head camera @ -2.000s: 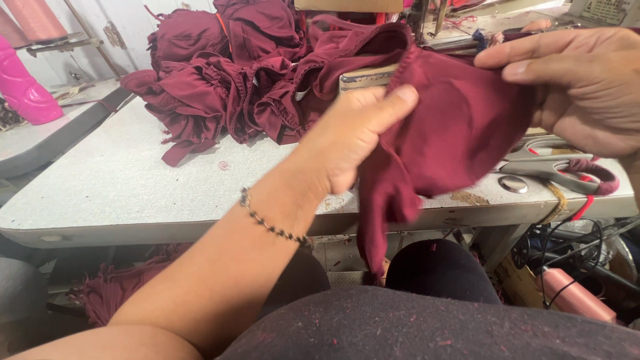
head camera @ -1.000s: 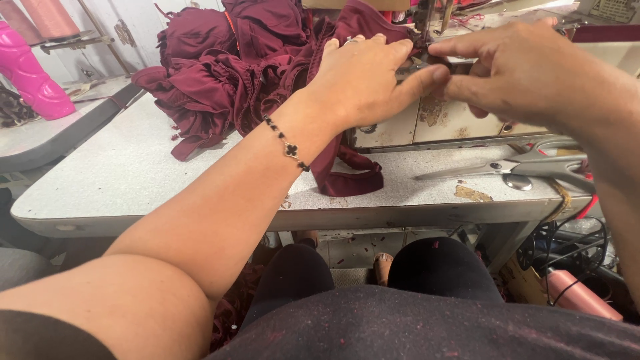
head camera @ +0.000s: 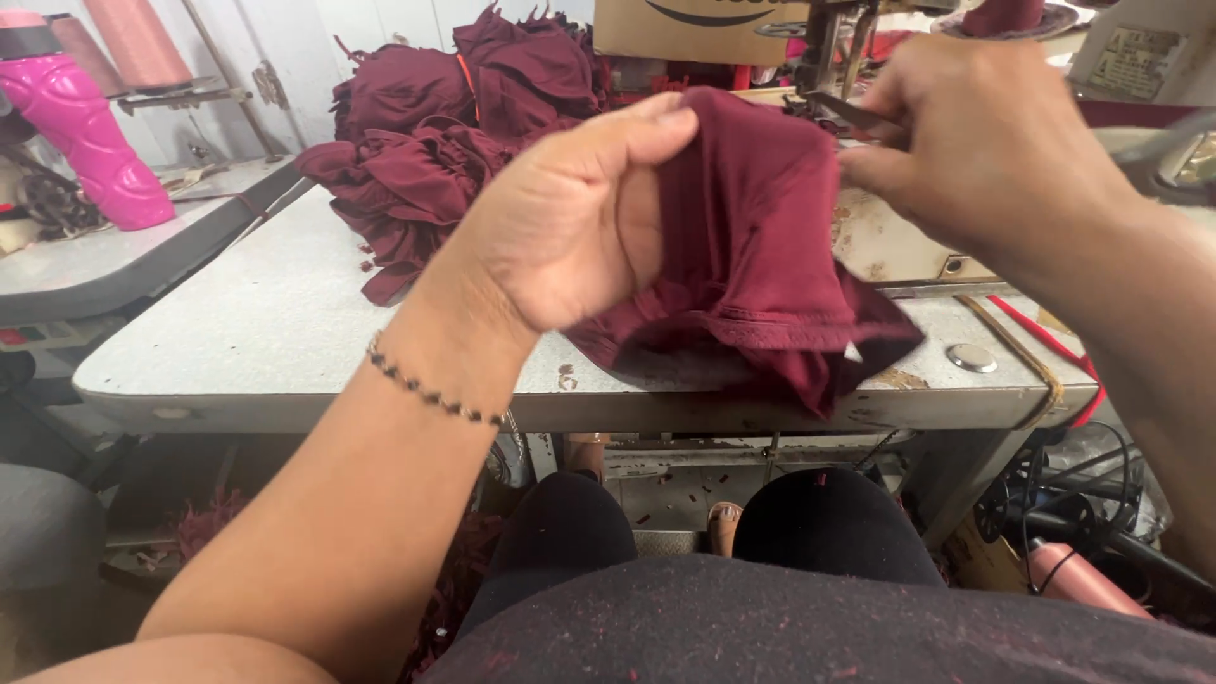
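My left hand (head camera: 579,214) grips a maroon fabric garment piece (head camera: 760,218) near its upper left edge and holds it up above the front of the sewing table. The cloth hangs down in folds past the table's front edge, with a stitched seam along its lower part. At the cloth's upper right is my right hand (head camera: 988,142), its fingers closed on scissors, of which a dark blade (head camera: 852,112) points left from the fingertips. Motion blur hides how the scissors sit in the hand. Behind, a large heap of maroon garments (head camera: 408,180) lies on the table.
The white sewing table (head camera: 237,323) bears a sewing machine (head camera: 893,233) at the right. A cardboard box (head camera: 684,28) stands behind. On the left table is a pink bottle (head camera: 95,133), near pink thread cones (head camera: 142,43). A yellowish band (head camera: 1016,351) and red band wrap the right table edge.
A second ago both hands were at the machine and the scissors lay on the table at right. Now the scissors are in my right hand, and my left hand has lifted the cloth toward me.
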